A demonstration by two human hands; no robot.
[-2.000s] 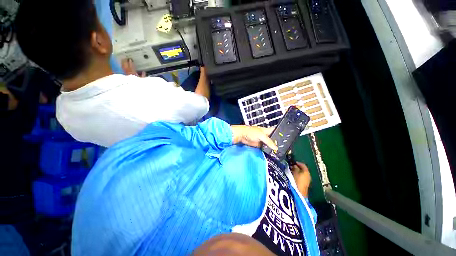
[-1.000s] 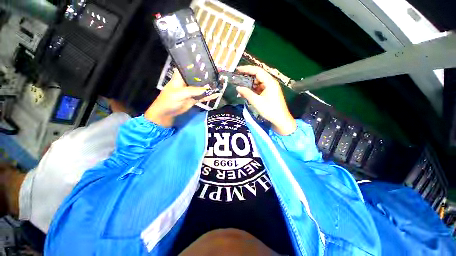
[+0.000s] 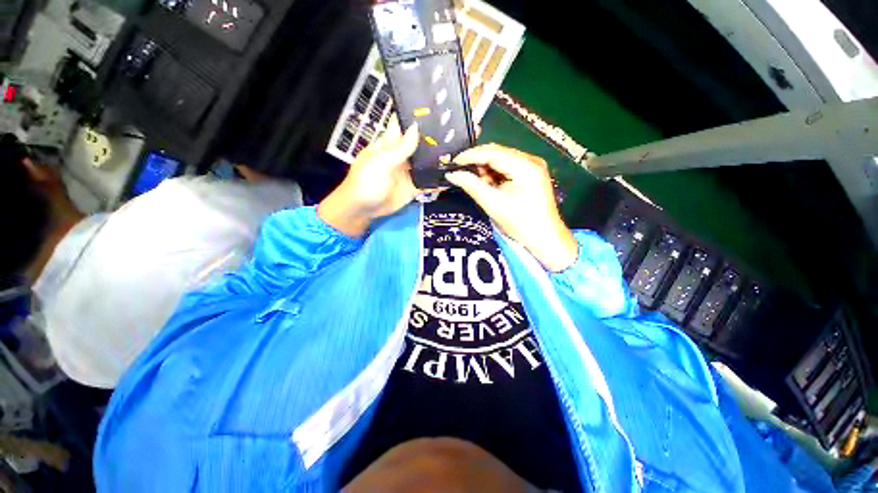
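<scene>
My left hand is bare and holds a black phone body by its left edge and lower part. The phone stands away from me, with its camera end at the top of the view and small white and orange marks on its face. My right hand is at the phone's lower end. Its fingertips pinch a small dark part, likely the speaker module, against or just over that end. The fingers partly hide the part, so I cannot tell if it is seated.
A white parts tray lies behind the phone on a green mat. Black phone trays are at upper left and right. A pale metal bar slants at the right. A person in white is at left.
The small part in my right hand has moved from beside the phone onto or over its lower end. The view has shifted, and the phone appears more upright and further right.
</scene>
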